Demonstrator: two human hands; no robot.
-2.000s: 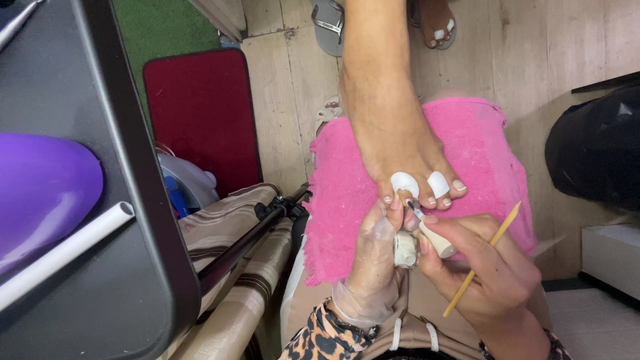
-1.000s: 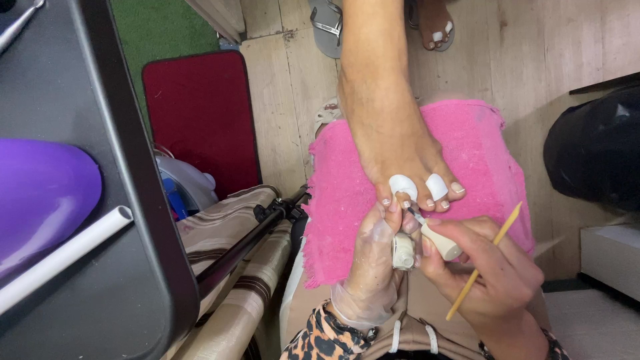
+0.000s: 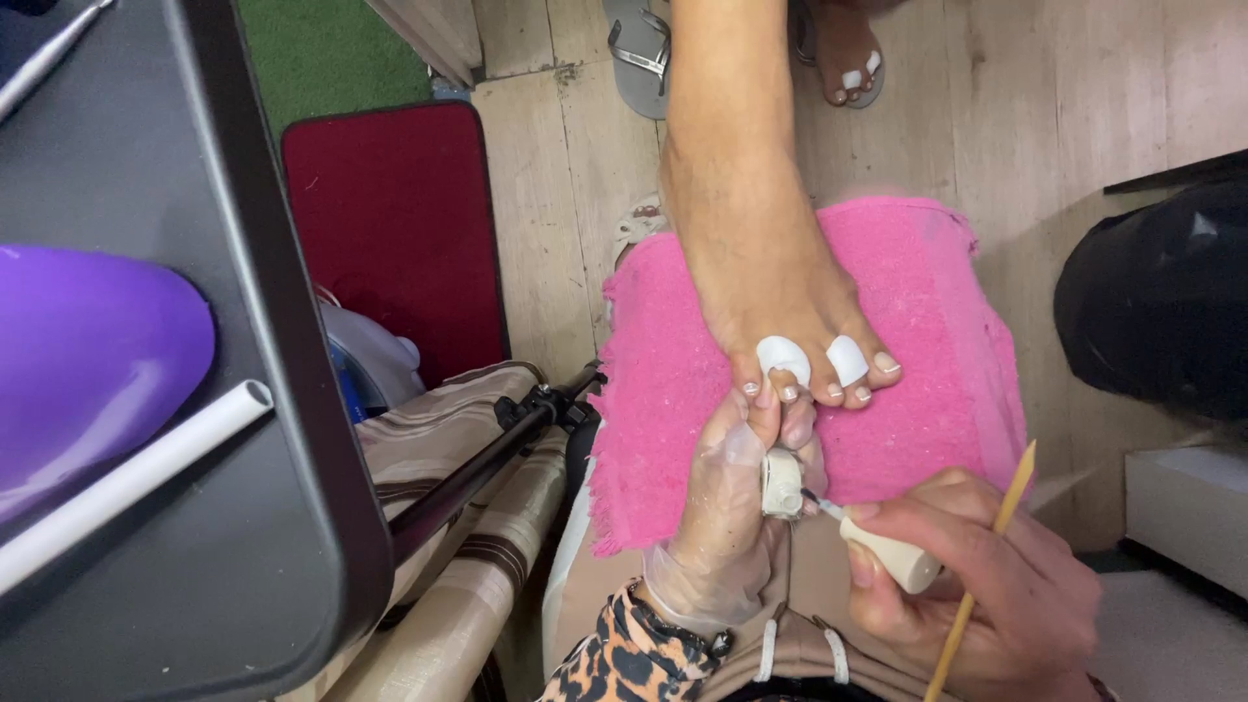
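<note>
Another person's bare foot point(image 3: 760, 263) rests on a pink towel point(image 3: 916, 292) over my lap, with white separators point(image 3: 783, 361) around some toes and pale polish on the nails. My left hand point(image 3: 731, 497), in a clear glove, holds a toe with its fingertips and a small nail polish bottle point(image 3: 781, 485) in the palm area. In my right hand point(image 3: 985, 575) is the cream cap of a nail polish brush point(image 3: 892, 553); its bristle tip is at the bottle's mouth. A wooden stick point(image 3: 980, 575) is also tucked between the right fingers.
A black tray point(image 3: 244, 546) with a purple object point(image 3: 88, 361) and a white tube point(image 3: 136, 483) stands at left. Behind it are a red mat point(image 3: 395, 244) and a black tripod-like pole point(image 3: 478, 478). A black bag point(image 3: 1160, 302) is at right. The person's other foot point(image 3: 846, 58) is at the top.
My right hand has moved the brush from the toes down to the bottle's mouth. My left hand still holds the toe and the bottle.
</note>
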